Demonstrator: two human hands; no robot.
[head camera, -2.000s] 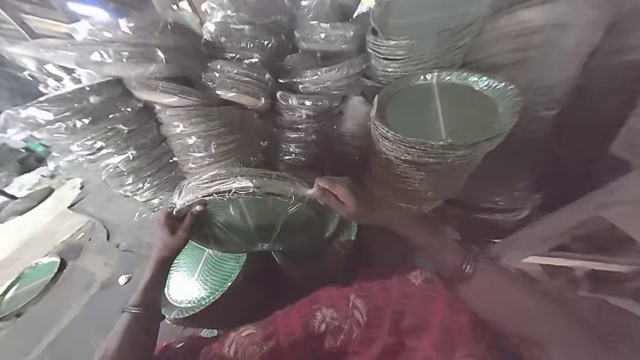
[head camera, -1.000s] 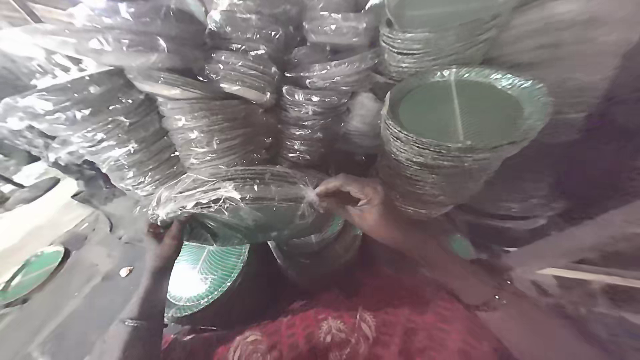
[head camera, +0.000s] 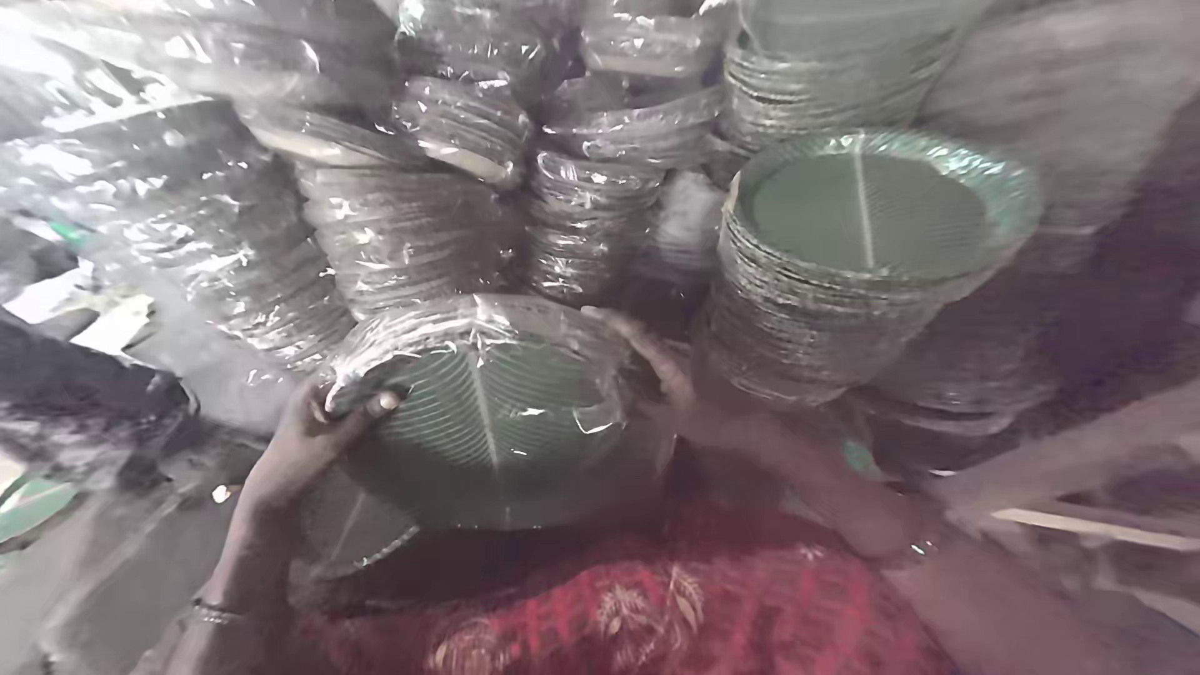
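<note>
A pack of round green leaf-patterned plates in clear plastic wrap (head camera: 497, 412) is tilted up in front of my body. My left hand (head camera: 328, 431) grips its left edge, with the thumb on the front face and the fingers behind. At the pack's right side is my right hand (head camera: 656, 375), its fingers stretched along the upper right rim against the wrap; the fingertips are partly blurred. Below the pack, on the left, part of another green plate (head camera: 361, 534) shows. A tall stack of unwrapped green plates (head camera: 872, 216) stands to the right of my right hand.
Plastic-wrapped stacks of plates (head camera: 412, 225) rise behind the pack and to the left. Another plate stack (head camera: 834, 75) stands at the back right. A green plate (head camera: 37, 506) lies at the far left, near a dark cloth-like shape (head camera: 84, 394). Wooden bars (head camera: 1087, 530) cross the lower right.
The pack has tipped up, so its patterned face shows more. My right hand has gone from pinching the wrap at the right end to lying along the rim. A dark shape has appeared at left.
</note>
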